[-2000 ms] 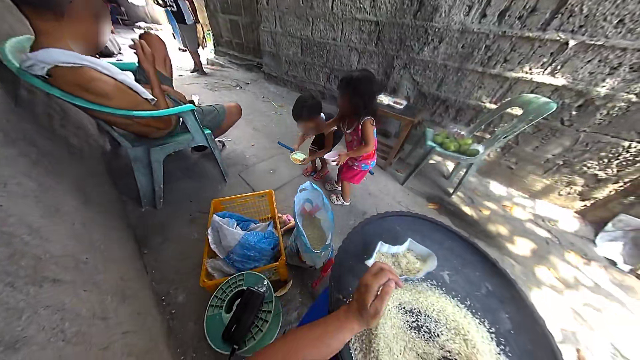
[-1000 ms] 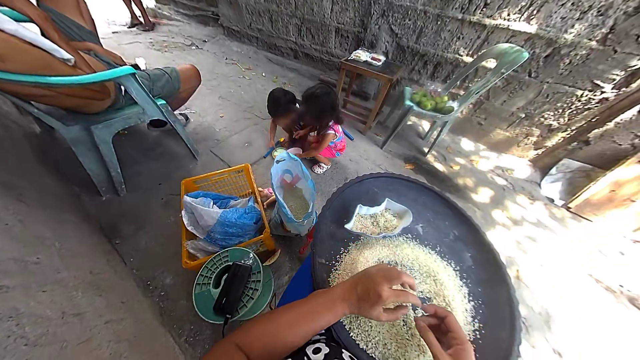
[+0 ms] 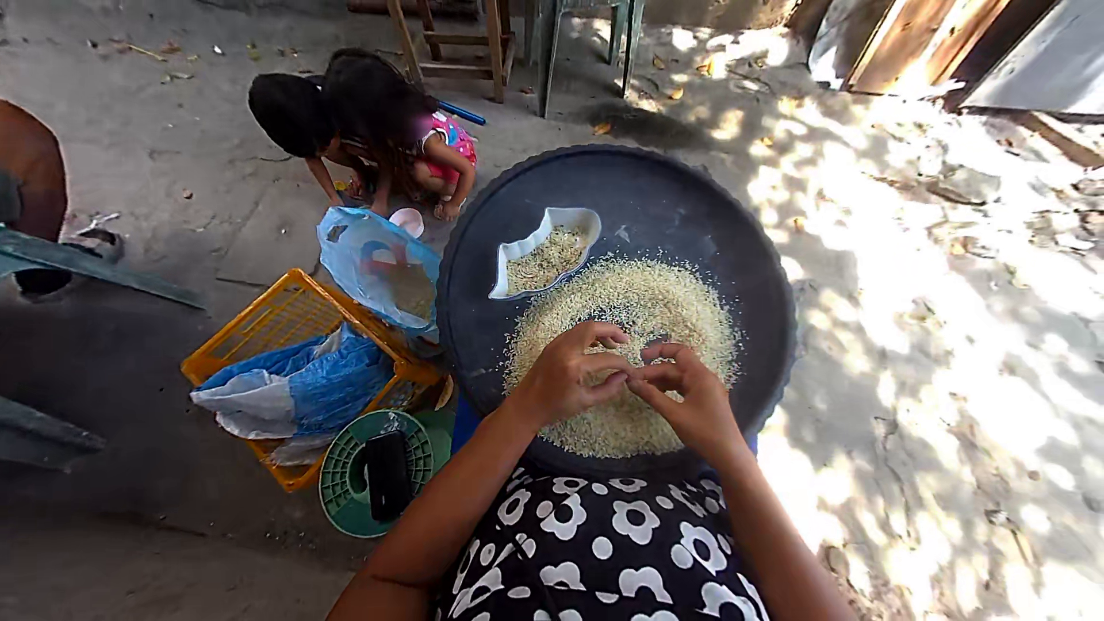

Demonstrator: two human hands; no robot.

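Observation:
A round dark tray with a ridged rim lies across my lap, with pale rice-like grain spread over its lower middle. My left hand and my right hand meet fingertip to fingertip above the grain. Whether something tiny is pinched between them is too small to tell. Beyond my left hand, on the tray, rests a white scallop-edged dish holding more grain mixed with darker bits.
Left of the tray stand an open blue plastic bag, a yellow crate holding a blue-and-white sack, and a green plastic spool with a black device. Two people crouch beyond the bag. Chair and stool legs stand behind.
My left hand has left the white dish, where it was two seconds ago, and is now beside my right hand over the grain. The two people have crouched lower. The view has tilted down.

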